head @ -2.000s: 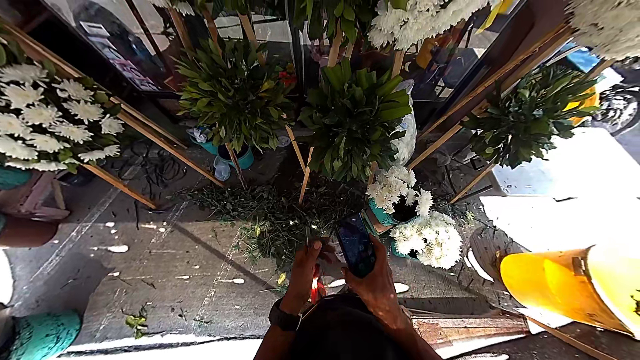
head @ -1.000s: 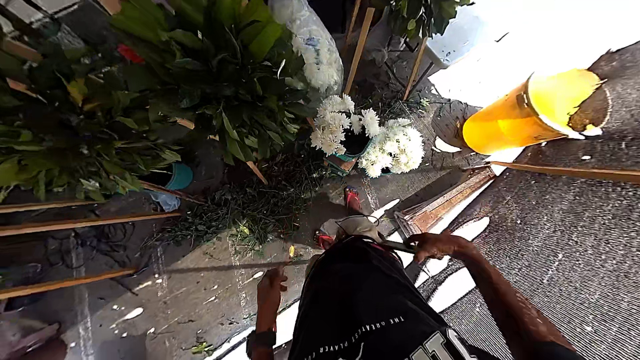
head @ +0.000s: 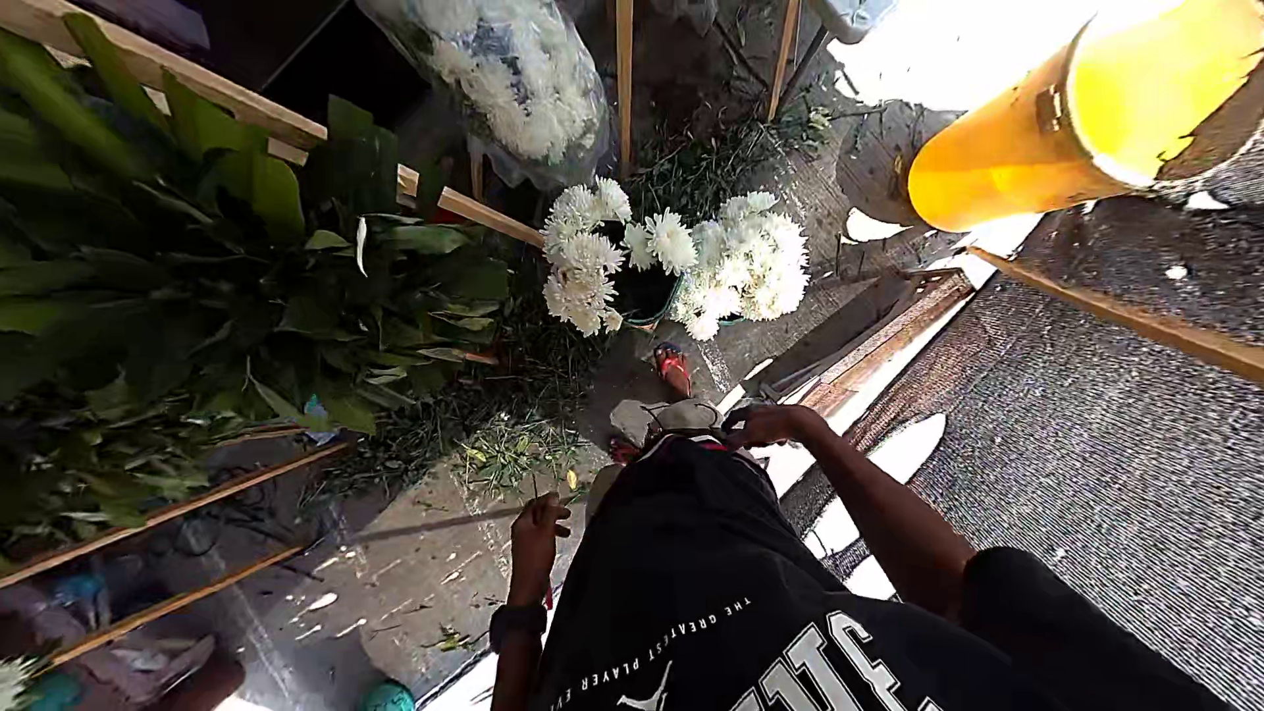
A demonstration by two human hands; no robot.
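My left hand [head: 538, 528] is low at centre-left, its fingers curled, with what looks like a thin stem or wire sticking up from them; a dark band circles the wrist. My right hand [head: 765, 425] is at the right side of my waist, by the pocket of my light shorts [head: 642, 420]; its fingertips are partly hidden, and no phone shows. Ahead of my feet, white chrysanthemums [head: 583, 262] stand in a dark green bucket [head: 650, 306], beside a second bunch of white chrysanthemums [head: 755, 262]. Cut greenery [head: 518, 449] lies on the pavement to the left.
Large leafy arrangements [head: 237, 247] on wooden poles [head: 188, 504] fill the left. Plastic-wrapped white flowers [head: 528, 89] are at top centre. A yellow bucket [head: 1007, 148] lies at the upper right, near a wooden stick [head: 1136, 321] and a wooden frame [head: 869, 365] on the ground.
Two seconds ago both hands were together in front of me, the right with a phone. The hands have parted, and the right has moved in to my waist. The view has turned and shifted strongly.
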